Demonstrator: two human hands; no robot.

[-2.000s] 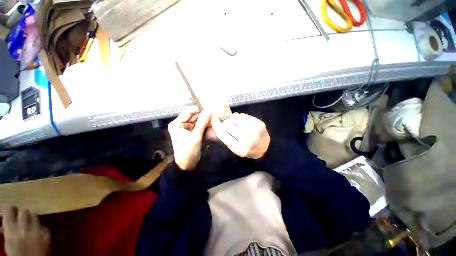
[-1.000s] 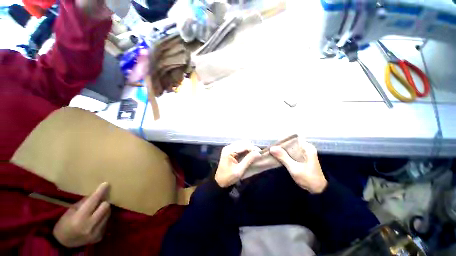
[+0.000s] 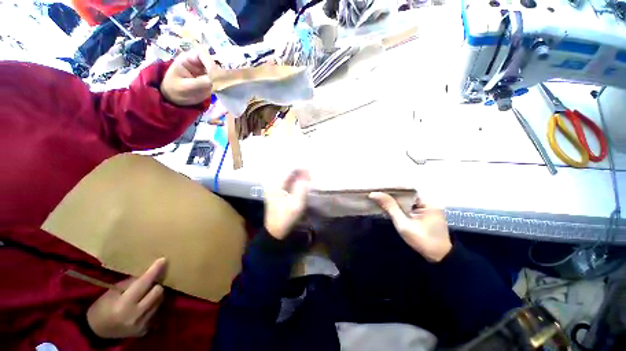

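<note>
A narrow, folded grey-brown cloth piece point(image 3: 350, 203) is held level at the table's front edge, over my lap. My right hand point(image 3: 415, 225) grips its right end, thumb on top. My left hand point(image 3: 289, 204) is at its left end, blurred, fingers raised and spread; whether it touches the cloth is hard to tell. On the left, a person in red holds a tan and whitish piece point(image 3: 264, 86) up in one hand. That person's other hand lies on a broad tan sheet point(image 3: 158, 223) with a curved edge.
The white sewing machine head point(image 3: 549, 41) is at the upper right. Scissors with yellow and red handles point(image 3: 576, 137) and a slim metal tool point(image 3: 535, 140) lie beside it. Cut pieces point(image 3: 257, 118) are heaped at the table's left and back. A cord hangs over the right edge.
My left hand has moved left and opened from its pinch, while my right hand still holds the cloth. The person in red has brought a tan and whitish piece in over the table.
</note>
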